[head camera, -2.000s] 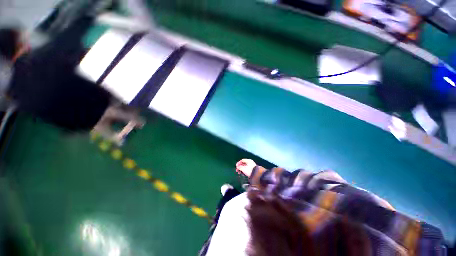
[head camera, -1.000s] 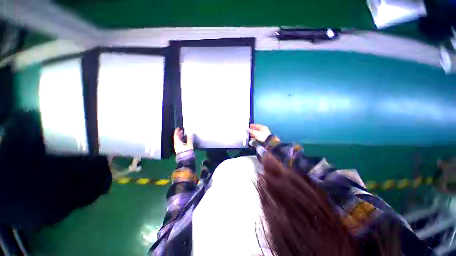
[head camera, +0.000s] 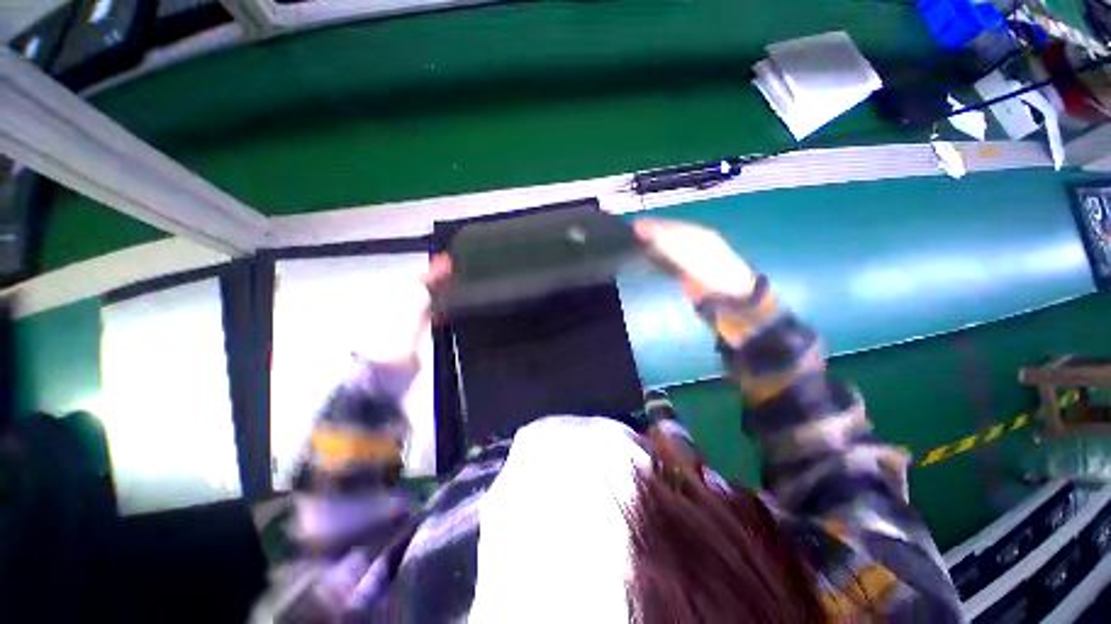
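Observation:
A laptop (head camera: 536, 258) is lifted above its black tray or pad (head camera: 548, 360) and tilted, so that a dark grey-green face shows, blurred by motion. My left hand (head camera: 436, 287) holds its left edge. My right hand (head camera: 688, 252) holds its right edge. The fingertips of both hands are blurred. The black tray or pad lies on the blue-green bench with its near part uncovered. Whether the laptop's far edge touches the tray cannot be told.
Two pale closed laptops, one nearer (head camera: 353, 354) and one farther left (head camera: 171, 390), lie on the bench. A black rod-like tool (head camera: 682, 178) lies on the back rail. Papers (head camera: 819, 79) lie behind. A dark unit (head camera: 1093, 226) is at far right. A person's dark clothing shows lower left.
The laptop has gone from lying flat with its white face up to raised and tilted. Both hands have moved farther away from me with it, uncovering the black tray.

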